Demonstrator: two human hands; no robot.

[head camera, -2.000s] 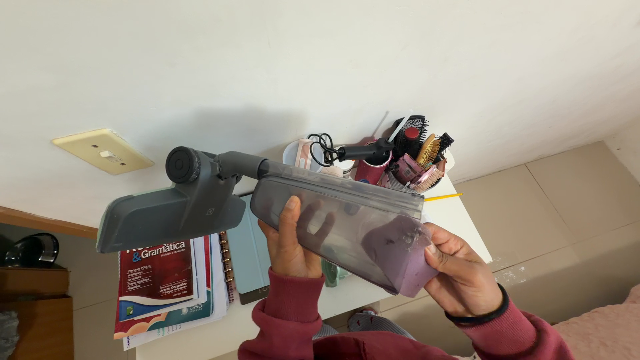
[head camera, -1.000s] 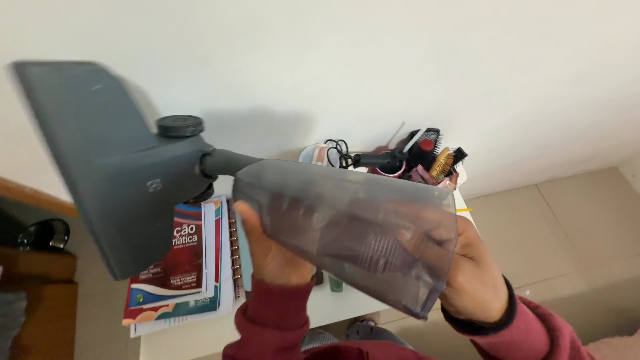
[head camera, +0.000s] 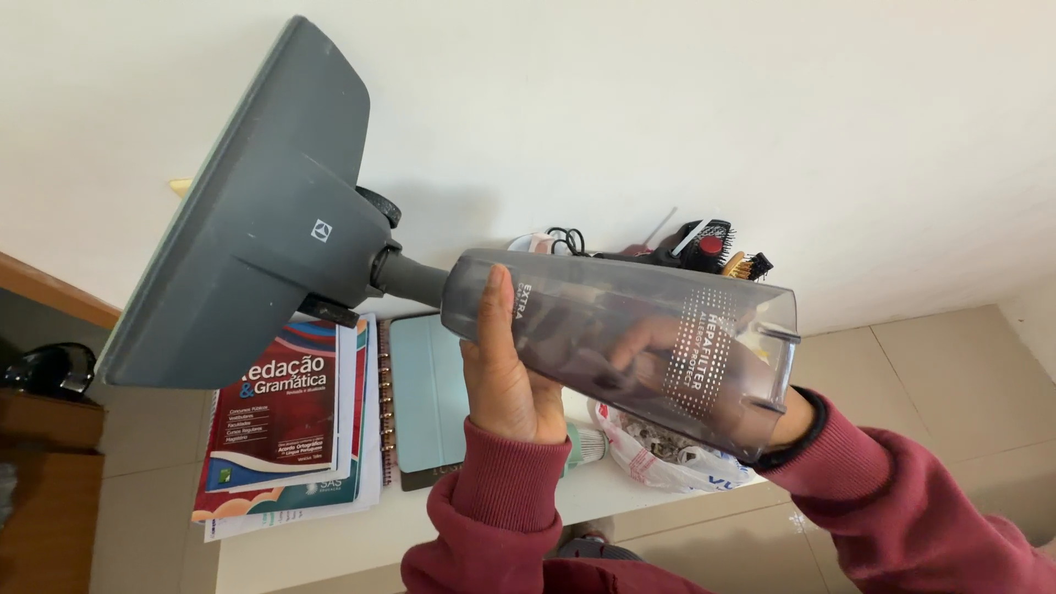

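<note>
My left hand [head camera: 507, 363] grips the narrow end of a clear grey vacuum cleaner dust container [head camera: 577, 326], its thumb on the near face. A short neck joins that end to a wide dark grey floor nozzle [head camera: 247, 206], raised at the left in front of the wall. My right hand [head camera: 693, 355] shows through the clear plastic with its fingers bent, and its wrist comes out by the wide right end. Whether this hand is inside the container or behind it, and what its fingers hold, cannot be told.
On the white table [head camera: 305, 553] are stacked books [head camera: 289, 404], a spiral notebook, a light blue case [head camera: 429, 388] and a plastic bag [head camera: 660, 445] with grey debris in it. Hairbrushes [head camera: 709, 243] and a black cord stand near the wall. A wooden unit is at the lower left.
The container has turned, and its nozzle has swung up. My right hand has gone from the mauve piece at the wide end to where it shows through the plastic. The mauve piece is out of sight.
</note>
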